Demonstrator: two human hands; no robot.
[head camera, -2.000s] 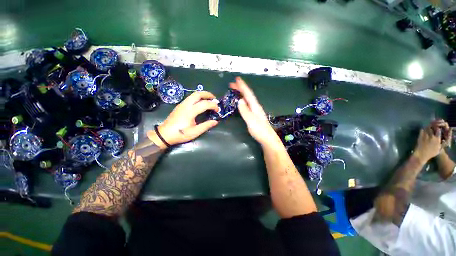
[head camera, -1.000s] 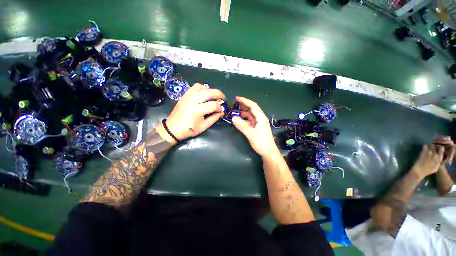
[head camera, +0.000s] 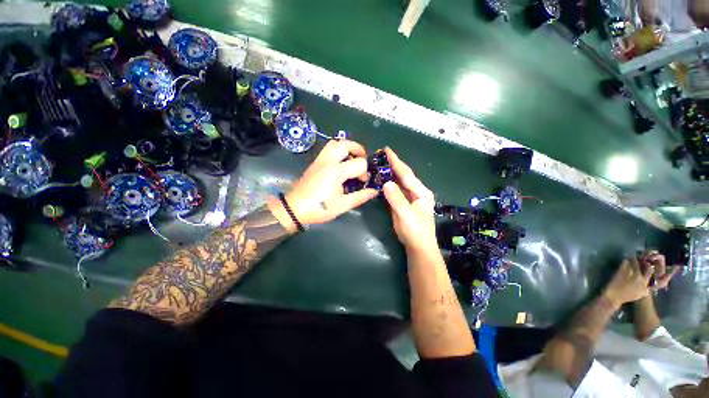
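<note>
My left hand (head camera: 330, 183) and my right hand (head camera: 408, 198) hold one small dark unit (head camera: 378, 172) between their fingertips, above the dark green bench. A bluish board side shows on it between the hands; most of the unit is hidden by my fingers. A large pile of unfinished units (head camera: 132, 194) with round silvery-blue circuit boards, thin wires and green-yellow tabs lies at the left. A smaller pile of such units (head camera: 474, 241) lies just right of my right hand.
A black block-like part (head camera: 514, 162) is at the pale rail (head camera: 373, 97). Beyond the rail is the green belt with a cream tape strip (head camera: 413, 15). Another person's hands (head camera: 641, 276) work at the far right. More dark units (head camera: 637, 116) lie at the upper right.
The view has turned, so the rail slopes more and the piles have shifted. My hands stay together on the unit; my right fingers, extended two seconds ago, have curled around it.
</note>
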